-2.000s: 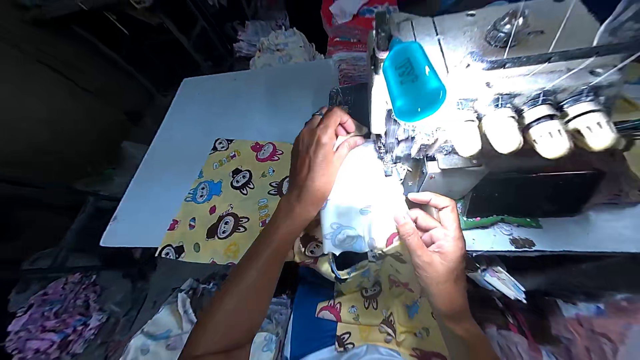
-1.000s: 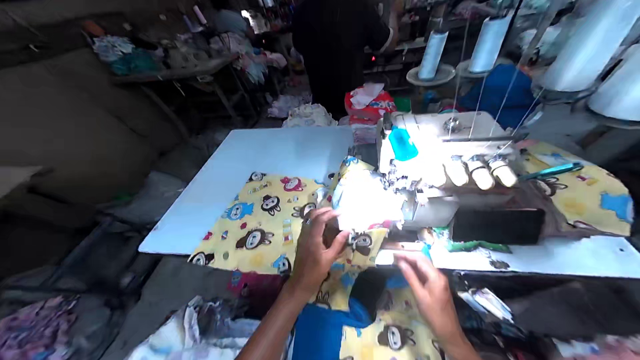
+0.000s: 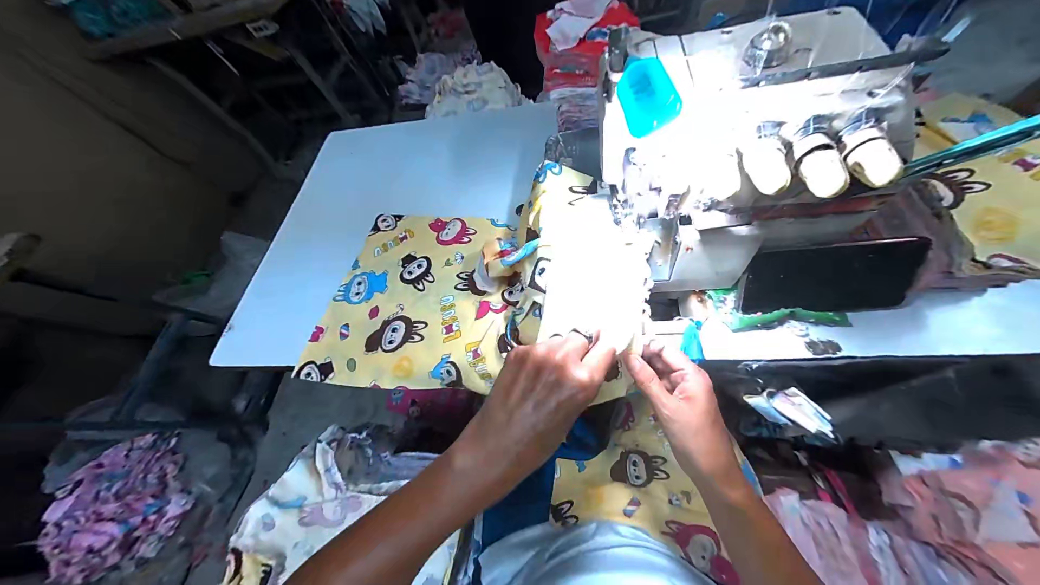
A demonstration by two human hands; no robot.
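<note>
Printed yellow fabric (image 3: pixel 398 325) lies over the white sewing table and runs up to the needle area of an overlock sewing machine (image 3: pixel 691 122). A strongly lit, washed-out part of the cloth (image 3: pixel 589 276) stretches from the presser foot toward me. My left hand (image 3: pixel 556 370) grips the near edge of this cloth, fingers bent. Close beside it on the right, my right hand (image 3: pixel 670 382) pinches the same edge between thumb and fingers. The glare hides the needle and the seam. More printed yellow fabric (image 3: pixel 642 471) hangs over my lap.
A black phone-like slab (image 3: pixel 833 275) rests right of the needle area. Thread tension knobs (image 3: pixel 821 166) and a blue plastic guard (image 3: pixel 648 96) are on the machine. Stacked cloth (image 3: pixel 573 81) stands behind the table (image 3: pixel 406 171). Fabric scraps (image 3: pixel 114 508) lie low at left, pink cloth (image 3: pixel 959 504) at right.
Both hands have come together at the near edge of the lit cloth; a second ago they were apart, the right one open. The view has shifted considerably between frames.
</note>
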